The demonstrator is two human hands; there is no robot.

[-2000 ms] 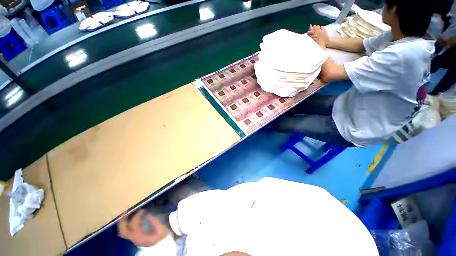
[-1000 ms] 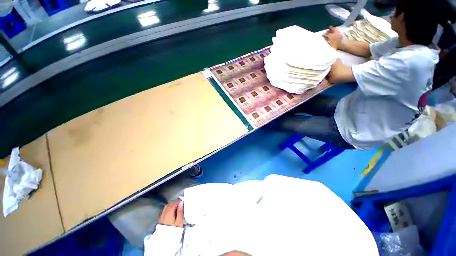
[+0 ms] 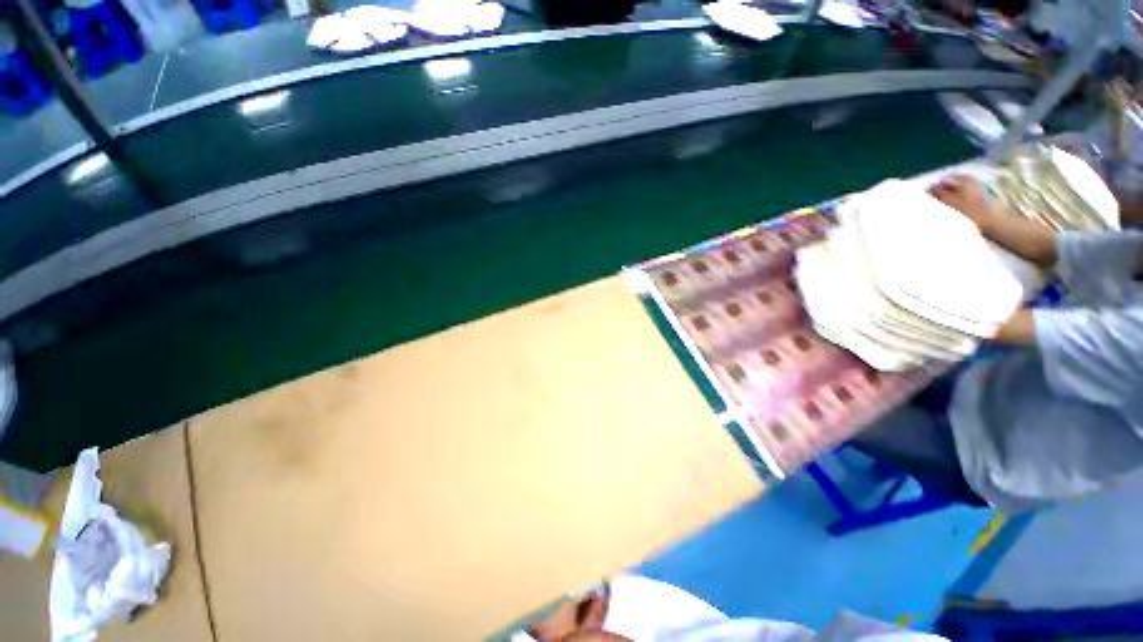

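A crumpled white tissue or rag point(image 3: 110, 564) lies on the tan cardboard-covered bench point(image 3: 414, 464) at the lower left. A white tube-like part with a yellow edge point(image 3: 23, 528), possibly the caulking gun, shows at the left edge, mostly cut off. A hand, seemingly my right hand point(image 3: 574, 618), shows at the bottom edge beside a white sleeve. It is blurred and cut off, so its grip is hidden. My left hand cannot be made out.
A dark green conveyor point(image 3: 439, 270) runs behind the bench. A stack of off-white panels point(image 3: 921, 276) stands on a brown-pink patterned sheet point(image 3: 752, 339) at right. A seated person point(image 3: 1047, 401) has their hands at the stack. White panels point(image 3: 360, 28) lie across the conveyor.
The view has shifted, so bench and panel stack sit lower and further right. The white-and-yellow part shows more at left. My hand and sleeve have mostly dropped out at the bottom.
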